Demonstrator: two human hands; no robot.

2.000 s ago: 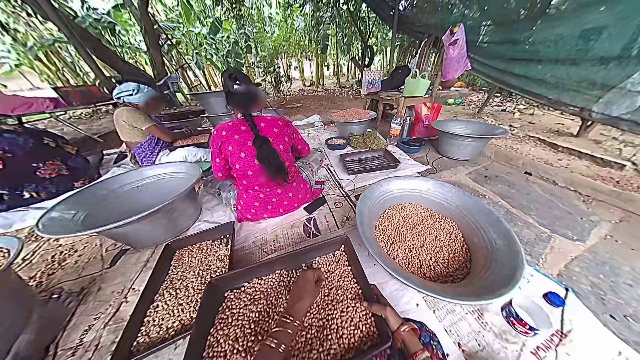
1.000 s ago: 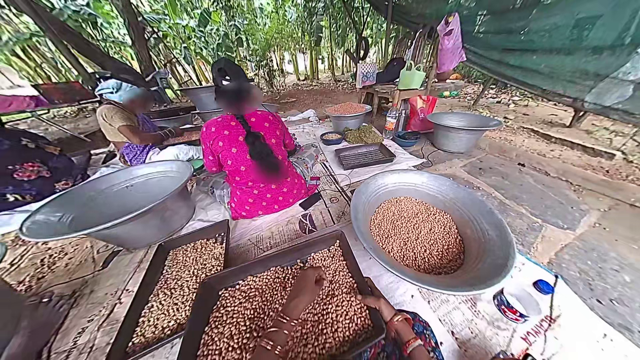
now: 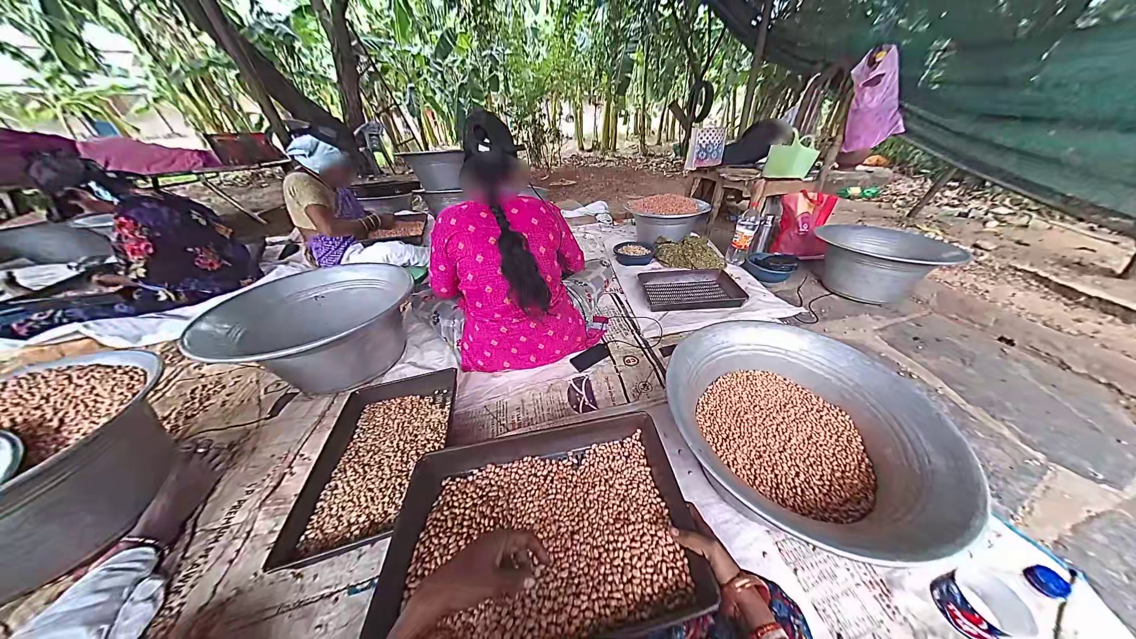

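Observation:
A dark rectangular tray (image 3: pixel 652 426) full of peanut-like kernels (image 3: pixel 568 506) lies low in the middle. Over its lower left part is my left hand (image 3: pixel 497 564), fingers curled just above the kernels; whether anything is between them is hidden. At the tray's right edge, my right hand (image 3: pixel 710 555) grips the rim, wearing bangles at the wrist. Left of this tray, a second dark tray (image 3: pixel 315 475) holds more kernels. A wide metal basin (image 3: pixel 923 444) with a heap of kernels (image 3: pixel 785 444) stands to the right.
Ahead sits a person in a pink top (image 3: pixel 506 284), with a metal basin (image 3: pixel 311 311) to the left. Another basin of kernels (image 3: pixel 98 497) and someone's bare foot (image 3: pixel 191 479) are at far left. A slatted tray (image 3: pixel 692 291), more basins and two other people are farther off.
The view has shifted, bringing the left basin of kernels and a foot further into sight. My left hand has moved lower and nearer over the tray; my right hand stays at its right edge.

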